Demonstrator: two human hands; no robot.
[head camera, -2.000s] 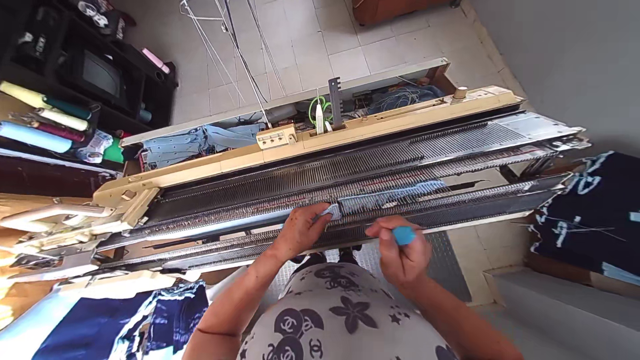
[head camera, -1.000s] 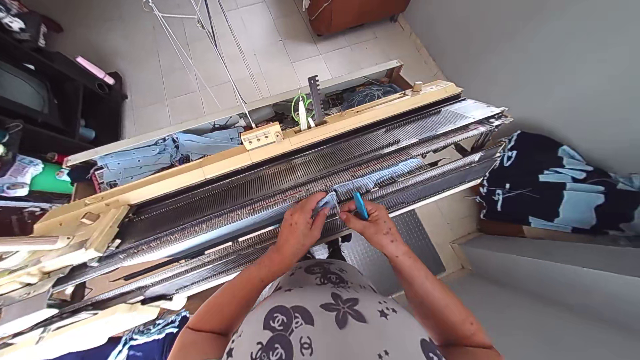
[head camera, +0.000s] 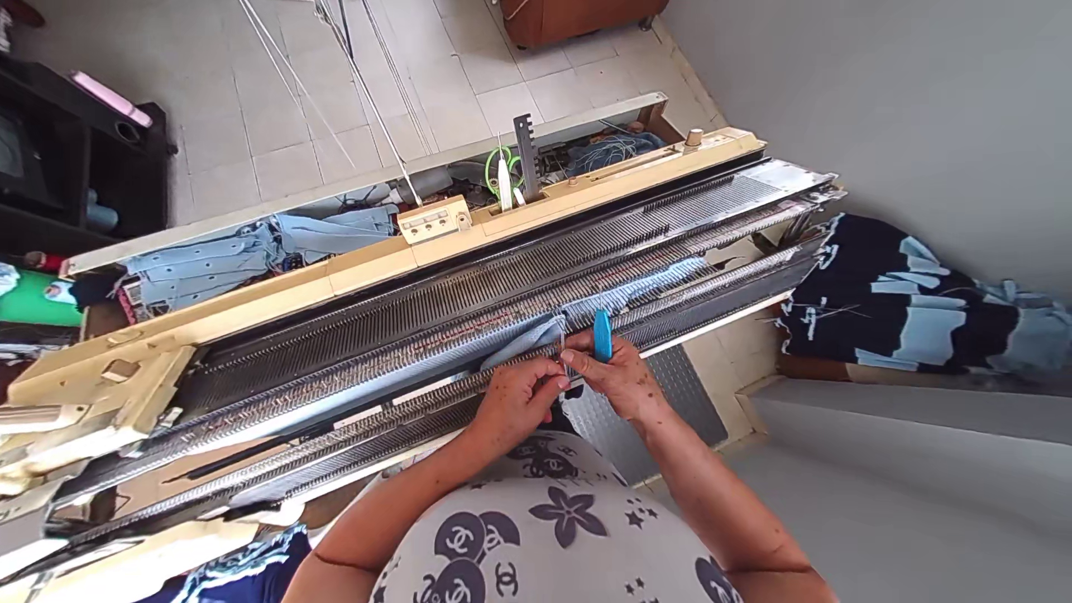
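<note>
A knitting machine with two needle beds (head camera: 435, 301) lies slantwise in front of me. Light blue knitted fabric (head camera: 523, 335) hangs between the beds, its upper edge among the needles. My right hand (head camera: 615, 377) grips a tool with a blue handle (head camera: 603, 335), the handle standing up between the fingers over the near bed. Beside it on the left, my left hand (head camera: 519, 398) has thumb and forefinger pinched together near a thin strand that runs up to the fabric. The fingertips of both hands nearly meet; whether they touch cannot be told.
A cream carriage (head camera: 126, 385) sits at the machine's left end. Behind the beds, a long trough (head camera: 276, 201) holds folded blue pieces, green-handled scissors (head camera: 492, 172) and yarn. Yarn strands (head camera: 368, 84) rise from the yarn guide. Dark and light blue fabric (head camera: 888, 293) lies by the right wall.
Both hands have come down from the fabric edge toward the near bed, and the left fingers have let go of the fabric they held. The blue handle stays in my right hand.
</note>
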